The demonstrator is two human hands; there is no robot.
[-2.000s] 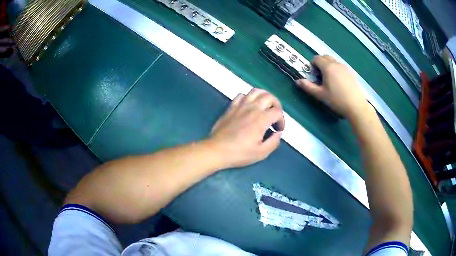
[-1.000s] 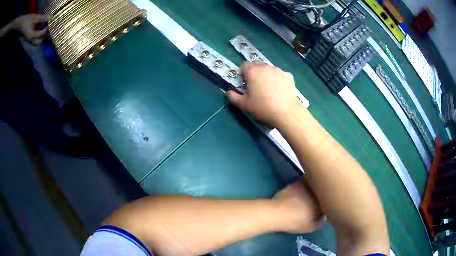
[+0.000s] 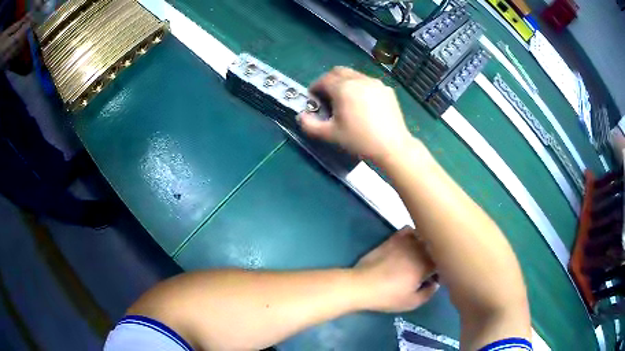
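A stack of perforated strip units (image 3: 271, 83), silver on top with round openings and dark sides, lies across the pale metal rail. My right hand (image 3: 353, 110) is at the stack's right end, thumb on the near side and fingers over the top, hiding that end. My left hand (image 3: 399, 274) is lower, beside and partly behind my right forearm. Its fingers are curled; a small dark spot shows at the fingertips, and I cannot tell whether it holds anything.
A gold strip stack (image 3: 103, 44) stands at the left, near another person's blurred hand. A dark grey strip stack (image 3: 445, 55) stands beyond, near black cables (image 3: 390, 15). A red-brown rack (image 3: 589, 240) is at the right. A worn tape patch (image 3: 421, 337) shows at the bottom.
The separate strip seen beside the stack one second ago no longer shows apart from it. My right hand stays on the stack's end. My left hand remains low under the right forearm. The view has shifted.
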